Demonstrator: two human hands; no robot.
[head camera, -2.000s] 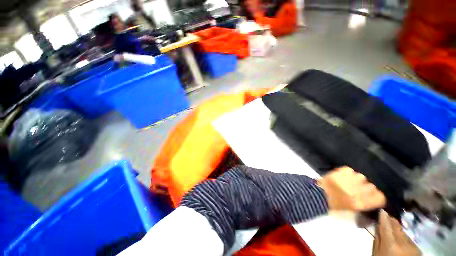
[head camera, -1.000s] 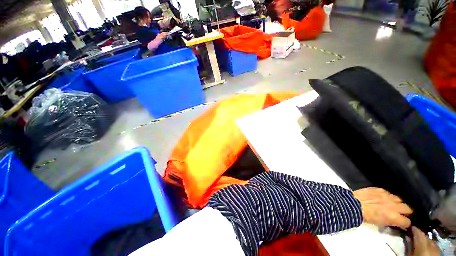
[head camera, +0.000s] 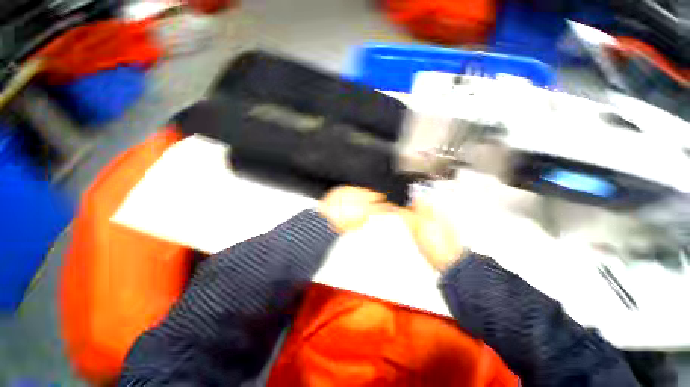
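A black padded panel (head camera: 310, 121) with faint camouflage patches lies on the white table (head camera: 219, 200), its right end under the head of the sewing machine (head camera: 484, 155). My left hand (head camera: 354, 208) rests at the panel's near right edge. My right hand (head camera: 433, 230) is just right of it, its fingertips close to the needle area. The fingertips of both hands nearly meet. The frame is heavily blurred, so the needle, presser foot and exact finger grip cannot be made out.
A blue bin (head camera: 446, 64) stands behind the table. Orange cloth (head camera: 121, 264) hangs at the table's left, and red-orange cloth (head camera: 378, 340) lies below its front edge. A lit display (head camera: 579, 182) shows on the machine. Dark snips (head camera: 619, 286) lie on the table's right.
The view has swung right, bringing the machine, both forearms and the table's right side into sight. The large blue bin at the lower left has left the view. Both hands remain by the panel's machine end.
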